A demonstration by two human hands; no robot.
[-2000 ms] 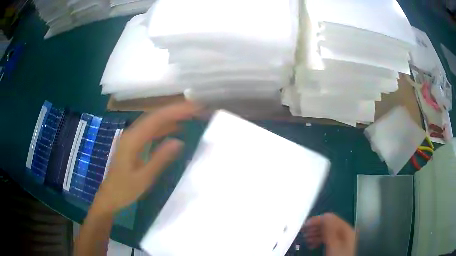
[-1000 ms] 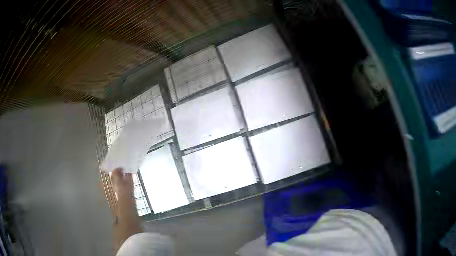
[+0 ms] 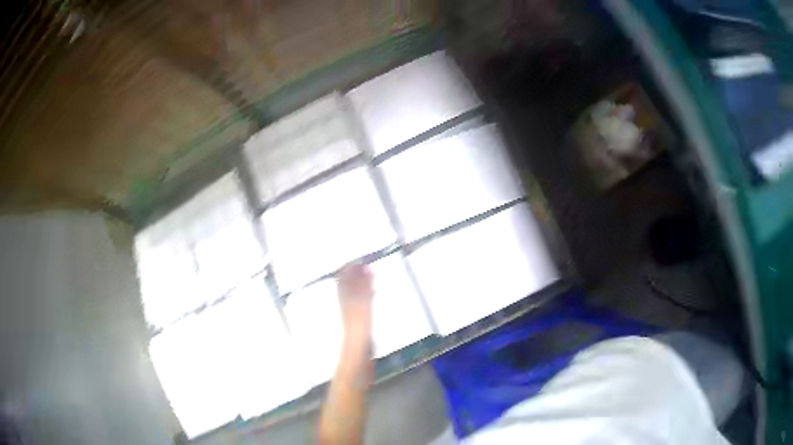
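Note:
White rectangular lay-ups point(image 3: 329, 228) lie in rows on a low rack beside the bench. A white lay-up point(image 3: 230, 352) lies at the near left of the rows. My left hand point(image 3: 355, 282) is small and blurred, over the near middle lay-ups. Its fingers are too unclear to show whether they are open or shut. No sheet is seen lifted in it. My right hand is not in view.
The green bench edge point(image 3: 726, 195) runs down the right, with a blurred blue cell piece point(image 3: 755, 109) on the bench. Blue cloth or plastic point(image 3: 487, 374) and white clothing point(image 3: 609, 395) are at the bottom. An open box point(image 3: 619, 135) with pale scraps stands between rack and bench.
The white sheet held at the left a second ago now lies at the near left of the rows. My left hand has moved right, away from it. The view shifted from bench to rack earlier.

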